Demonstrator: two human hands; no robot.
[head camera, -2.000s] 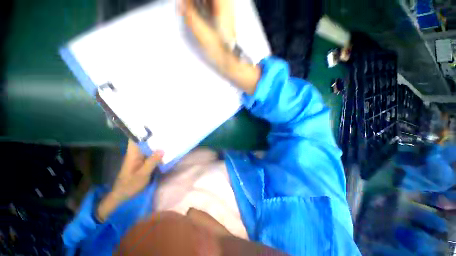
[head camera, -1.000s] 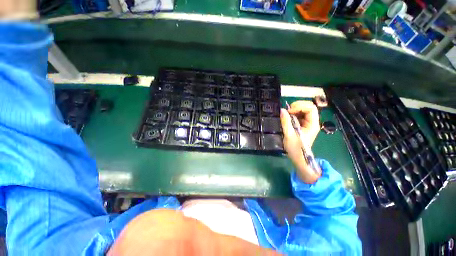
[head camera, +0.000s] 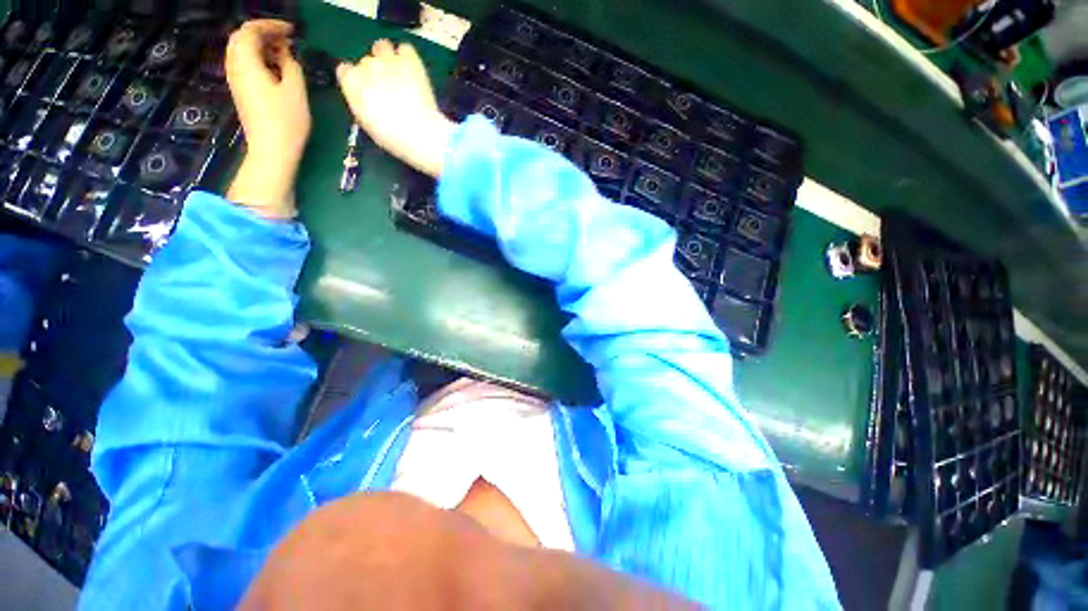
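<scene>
The central black blister tray (head camera: 620, 125) lies on the green bench, and many of its pockets hold black units with ringed centres. Another black tray (head camera: 131, 107) with ringed units lies at the left. My left hand (head camera: 271, 102) is at that tray's right edge, fingers curled; whether it holds anything is unclear. My right hand (head camera: 394, 102) is between the trays, with my arm across the central tray. A thin silver pen (head camera: 350, 161) sticks out below its fingers and seems held by it. A small dark thing (head camera: 317, 67) shows between my hands.
A small round dark part (head camera: 855, 319) and small white and copper-coloured parts (head camera: 842, 259) lie right of the central tray. More black trays (head camera: 960, 394) overlap at the right. A raised ledge (head camera: 943, 113) runs behind the bench. More trays stand low at the left.
The view has turned left. My right hand has moved from the central tray's right side to its left side. My left hand has come into view. The clipboard seen earliest is out of view.
</scene>
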